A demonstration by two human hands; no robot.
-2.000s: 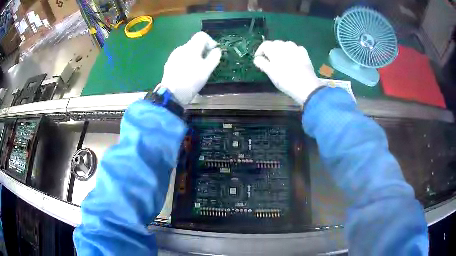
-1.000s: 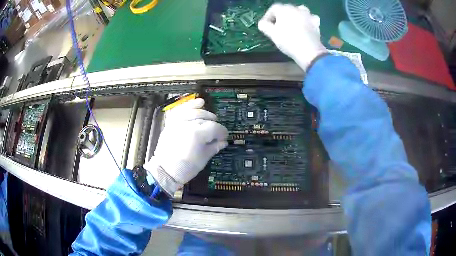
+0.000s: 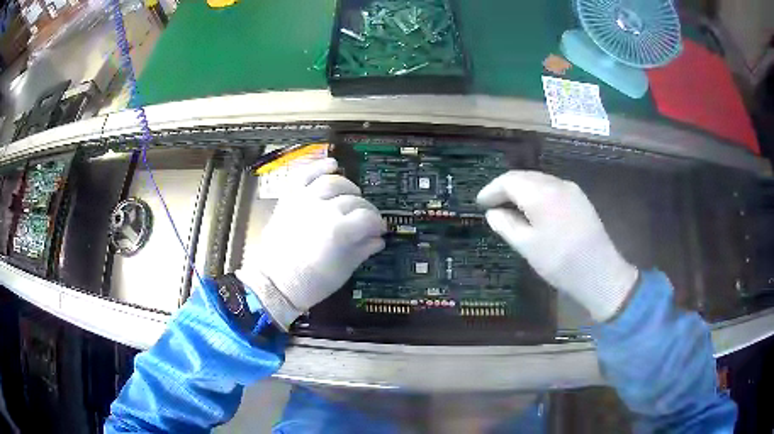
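Note:
A green PCB panel (image 3: 422,246) with two matching halves lies in a black board carrier (image 3: 424,332) on the conveyor. My left hand (image 3: 321,236), in a white knit glove, is over the carrier's left side, its fingertips at the panel's left edge near the middle. My right hand (image 3: 556,233), also gloved, is over the panel's right side, thumb and forefinger close together near the middle. Whether either hand grips anything cannot be told, as the fingertips hide the contact. A black tray (image 3: 399,85) filled with green strips lies on the green mat.
A light blue fan (image 3: 628,34), a red sheet (image 3: 709,97) and a printed white label (image 3: 577,105) lie beyond the conveyor rail. A yellow-black pen (image 3: 291,158) is left of the carrier. A handwheel (image 3: 131,226) and another carrier board (image 3: 40,203) are further left. A coiled cord hangs at left.
My right hand has come from the tray of strips down to the right side of the panel. My left hand has moved from the tray area to the panel's left edge.

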